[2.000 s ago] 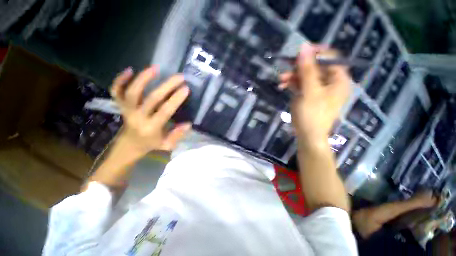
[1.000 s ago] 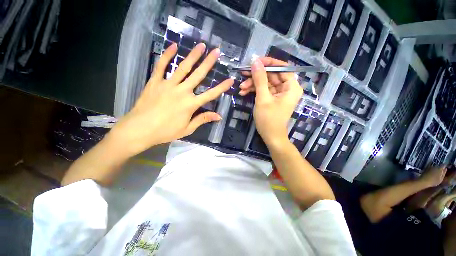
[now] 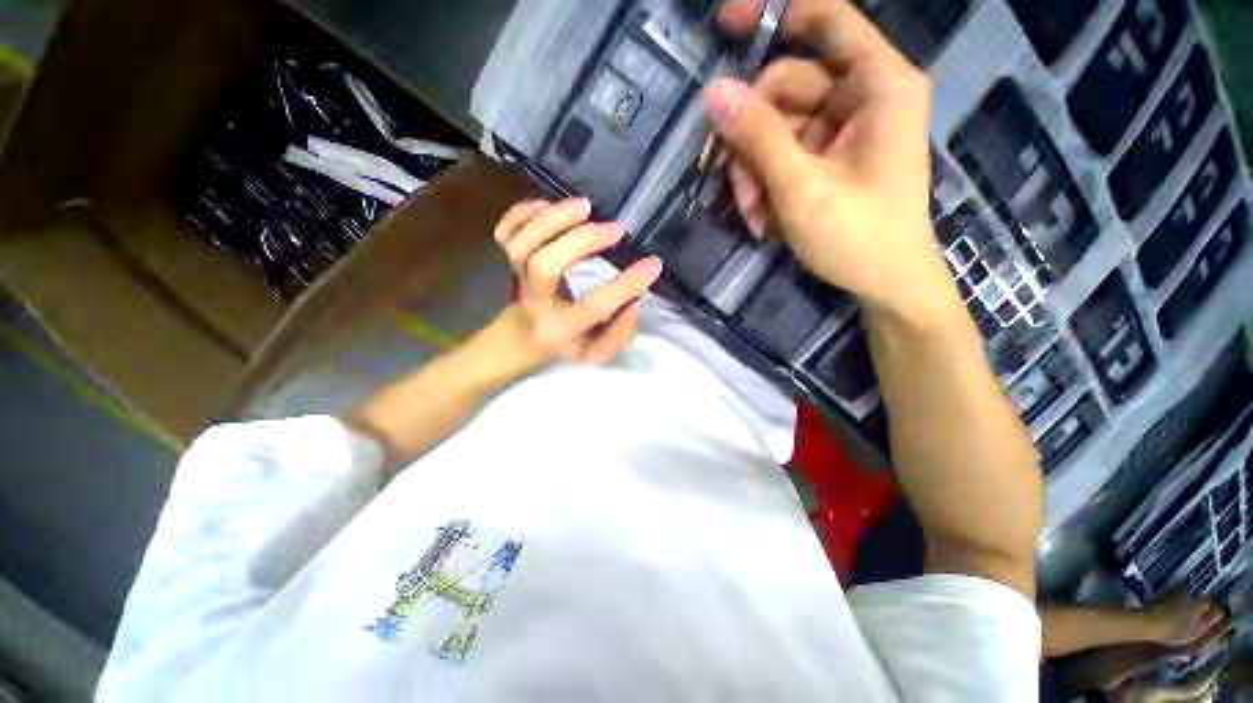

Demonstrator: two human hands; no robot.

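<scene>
The blister tray (image 3: 1010, 69) lies in front of me with dark phone housings (image 3: 635, 85) in its pockets. My right hand (image 3: 838, 158) holds the tweezers (image 3: 764, 39) over the housings, their tip near the tray's front part. My left hand (image 3: 574, 282) is at the tray's front left edge, fingers curled; whether it holds anything there cannot be told. A shiny adhesive sheet with a grid of small squares (image 3: 992, 279) lies on the housings to the right of my right wrist.
An open cardboard box (image 3: 103, 275) with dark shiny strips and white scraps is at the left. A red stool (image 3: 836, 474) is below the bench edge. Another person's arm (image 3: 1120, 628) and a neighbouring tray (image 3: 1209, 529) are at the lower right.
My left hand has drawn back from over the housings to the tray's front edge and curled. My right hand still holds the tweezers, now tilted more upright. The view has shifted, showing more of the box.
</scene>
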